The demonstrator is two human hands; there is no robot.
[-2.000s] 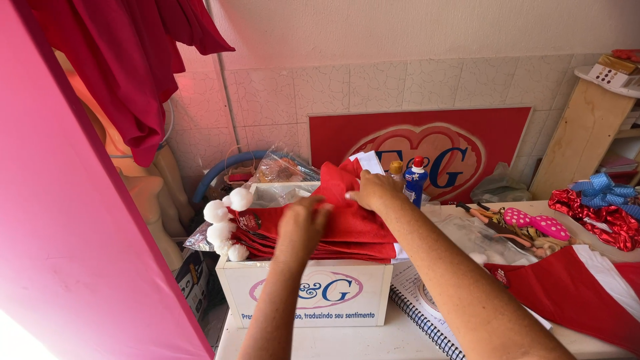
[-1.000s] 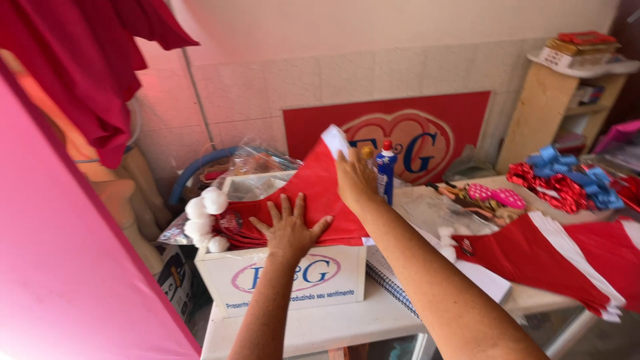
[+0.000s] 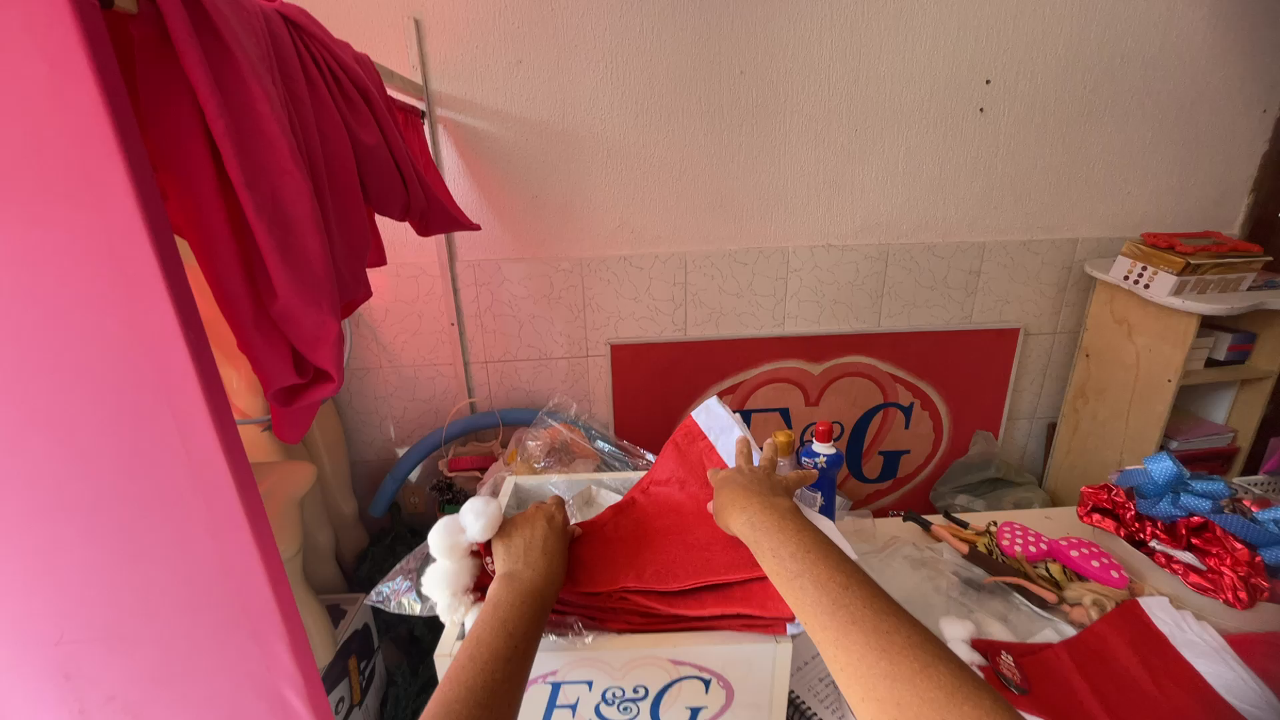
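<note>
A stack of red felt Santa hats (image 3: pixel 660 530) with white bands lies across the top of a white wooden box (image 3: pixel 640 665). White pompoms (image 3: pixel 450 565) bunch together at the stack's left end. My left hand (image 3: pixel 530 545) is closed around the narrow end of the hats, just right of the pompoms. Fingers spread, my right hand (image 3: pixel 755 490) rests near the white band of the top hat, close to a blue bottle with a red cap (image 3: pixel 822 465). More red hats (image 3: pixel 1120 660) with white bands lie on the table at the lower right.
A red sign (image 3: pixel 660 385) leans on the tiled wall. Headbands with a pink polka-dot bow (image 3: pixel 1060 553) and shiny red and blue bows (image 3: pixel 1180 530) lie at right, before a wooden shelf (image 3: pixel 1110 390). Magenta cloth (image 3: pixel 290 200) hangs left. A spiral notebook (image 3: pixel 815 685) is beside the box.
My left hand has moved from flat on the middle of the hats to their pompom end, where it has closed. My right hand stays by the white band. The view has tilted up.
</note>
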